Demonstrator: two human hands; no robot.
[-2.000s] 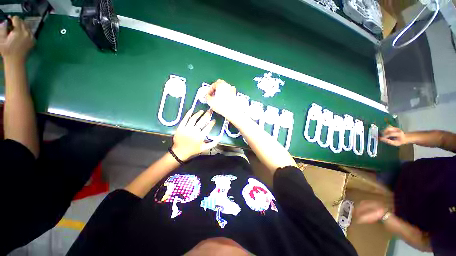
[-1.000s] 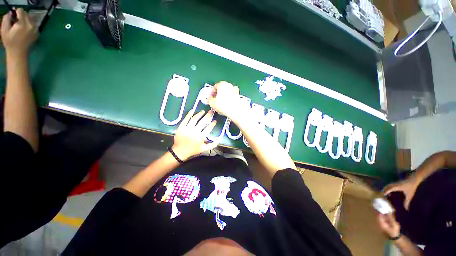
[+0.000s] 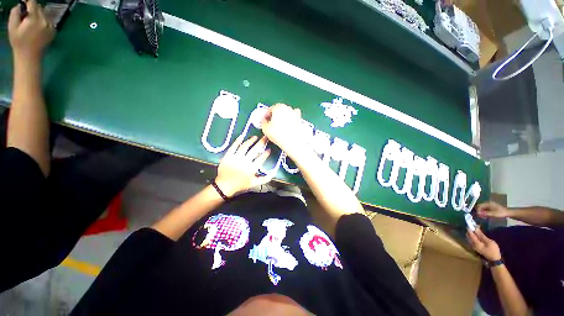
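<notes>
A white loop-shaped housing (image 3: 246, 131) lies on the green bench, partly under both hands. My left hand (image 3: 242, 165) rests with spread fingers on its lower part. My right hand (image 3: 281, 125) has its fingertips bunched at the housing's top end; whether a small fitting is between them is hidden. One housing (image 3: 219, 126) lies apart to the left. Several more housings (image 3: 354, 170) lie in a row to the right, partly behind my right forearm. A loose pile of small white fittings (image 3: 339, 112) lies beyond them, near the pale strip.
Further right lies another row of housings (image 3: 414, 176). A neighbour's hands (image 3: 488, 241) hold a white piece at the bench's right end. A black fan (image 3: 141, 26) stands at the back left, near another person's arm (image 3: 29, 92). Open cartons (image 3: 442, 268) stand below the bench.
The right neighbour's hands have come back to the bench end with a white piece, and another housing shows there. My hands stay at the same housing. The view has shifted slightly.
</notes>
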